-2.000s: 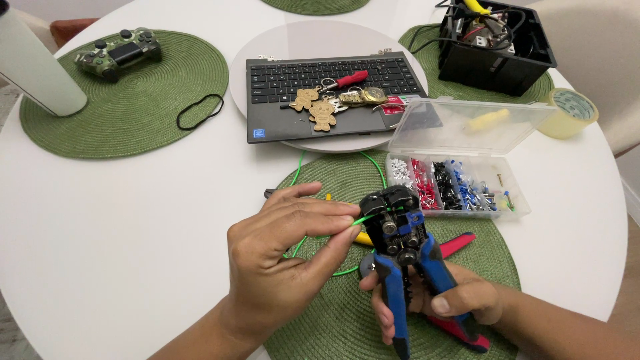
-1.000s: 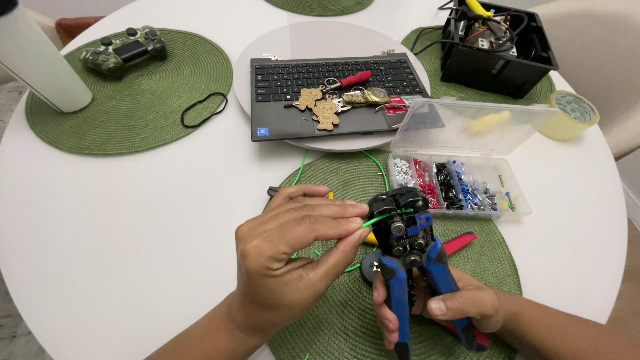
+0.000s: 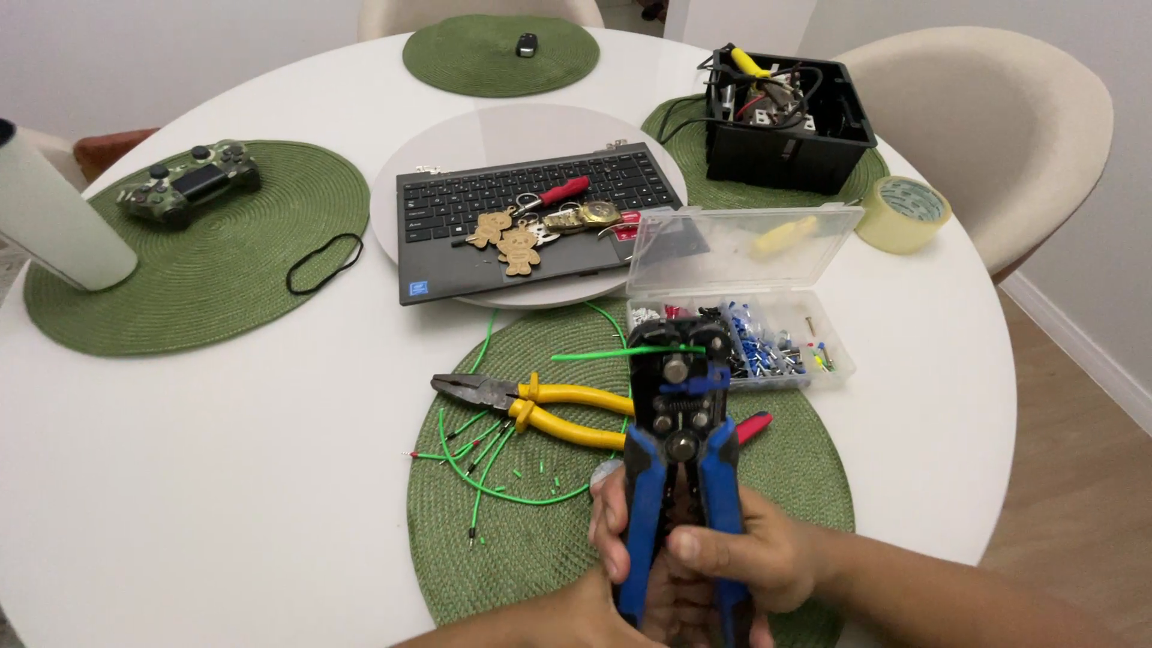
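Observation:
Both my hands are at the blue-and-black automatic wire stripper (image 3: 681, 441), which stands upright near the centre. My right hand (image 3: 747, 549) grips its handles, thumb across them. My left hand (image 3: 598, 580) is against the left handle from below, its fingers partly hidden. A piece of green wire (image 3: 594, 355) lies across the stripper's jaws, its left end sticking out free. Behind the tool, combination pliers with yellow handles (image 3: 571, 436) rest on the green woven placemat (image 3: 531, 576). Near their jaws lie short green wires with ferrules (image 3: 477, 504), cut green bits and a longer curved green wire.
An open clear box of ferrules (image 3: 765, 346) sits behind the stripper. Further back are a laptop base (image 3: 540, 216) with keychains and a watch, a black box of wiring (image 3: 787, 126) and a tape roll (image 3: 903, 213). A game controller (image 3: 191, 183) is at left.
My left hand has let go of the green wire and moved down to the stripper's handles. The wire stays in the jaws. The yellow-handled pliers are now largely uncovered. The view has shifted.

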